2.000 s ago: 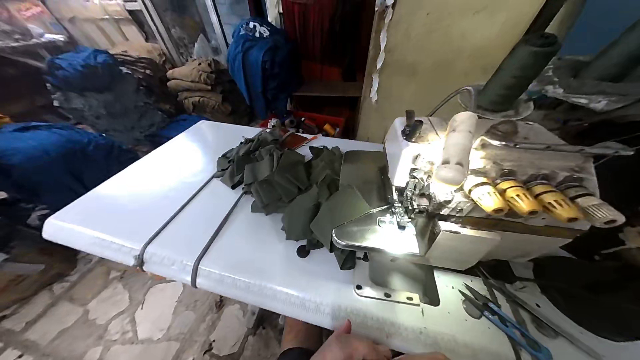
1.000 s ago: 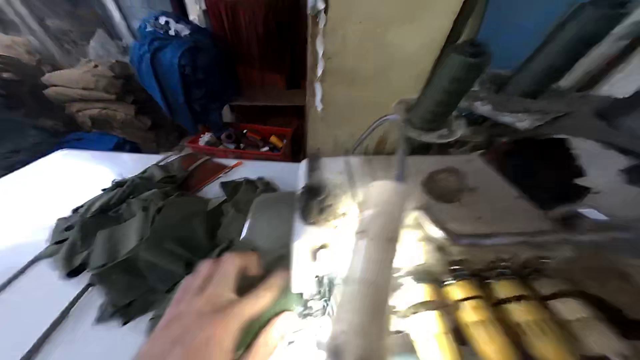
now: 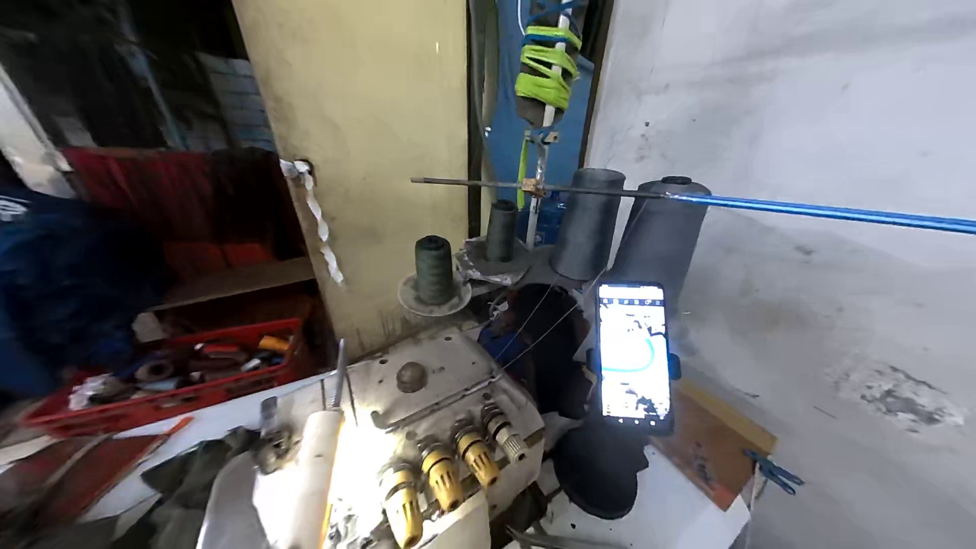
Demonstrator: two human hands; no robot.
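Note:
Neither of my hands shows in the head view now. An overlock sewing machine (image 3: 450, 381) stands at the lower middle, with a bright light over its needle area and several tension dials (image 3: 440, 474) in yellow and grey along its front. Dark green fabric pieces (image 3: 187, 473) lie to its left. Behind it stand a green thread cone (image 3: 434, 271) on a round holder, a smaller green cone (image 3: 501, 231) and two large grey cones (image 3: 589, 223). A phone (image 3: 634, 354) with a lit screen is held upright in a mount to the right.
A red plastic crate (image 3: 175, 393) of spools and small items is at the left, beyond the fabric. A metal rod (image 3: 473, 183) crosses above the cones. Thread snips (image 3: 773, 470) with blue handles hang by a brown card (image 3: 709, 442) near the white wall (image 3: 808, 305).
The view has swung far to the right and up. The hand that was at the fabric beside the machine one second ago is out of view.

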